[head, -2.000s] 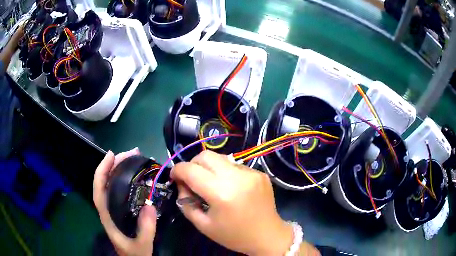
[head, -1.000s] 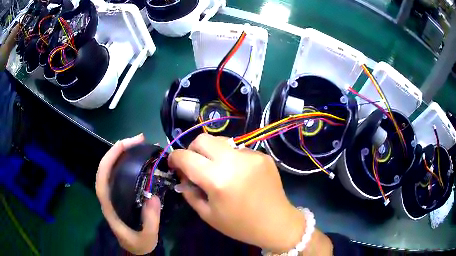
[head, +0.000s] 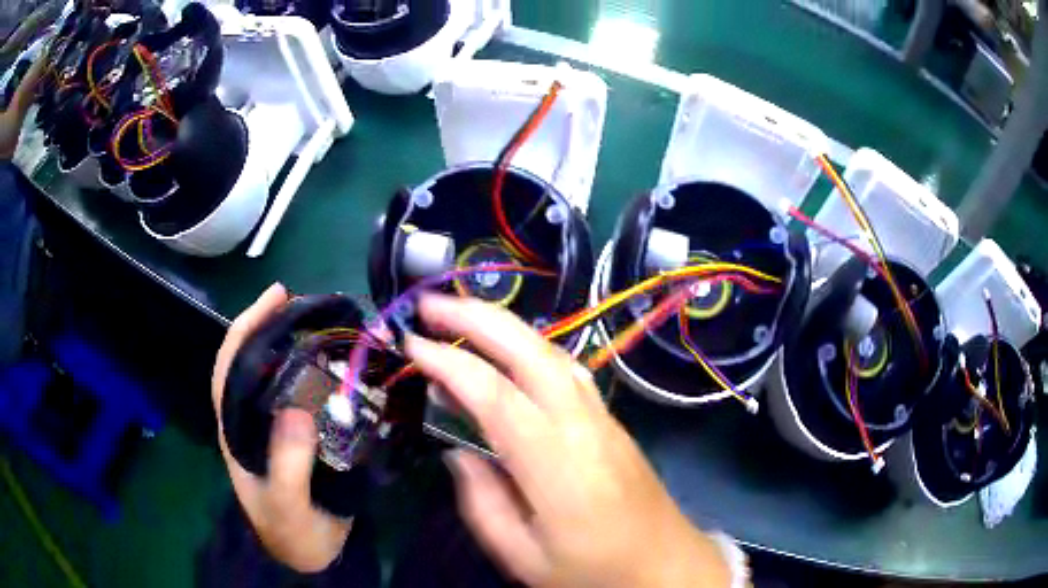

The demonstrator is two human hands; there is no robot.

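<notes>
My left hand (head: 287, 482) holds a black camera head (head: 255, 385) with its open side and circuit board (head: 333, 419) facing right. A purple-and-red lead (head: 442, 279) runs from the nearest white-and-black base housing (head: 488, 230) to a white plug on the board. My right hand (head: 540, 448) is just right of the head, blurred, its fingers spread; a slim metal tool (head: 460, 436) seems to lie at its palm, partly hidden. Red, yellow and orange leads (head: 609, 308) pass behind my right fingers; their ends are hidden.
More open housings (head: 710, 287) with white brackets (head: 747, 138) stand in a row to the right. Joined camera units (head: 195, 172) stand at the left. A pale rail (head: 586, 55) runs behind. Another person's hand (head: 16, 115) shows at the left edge; a blue stool (head: 81, 402) is below.
My right fingers have opened and drawn back slightly from the board. The head has tilted in my left hand, showing more of its board. The held leads have shifted near my right hand.
</notes>
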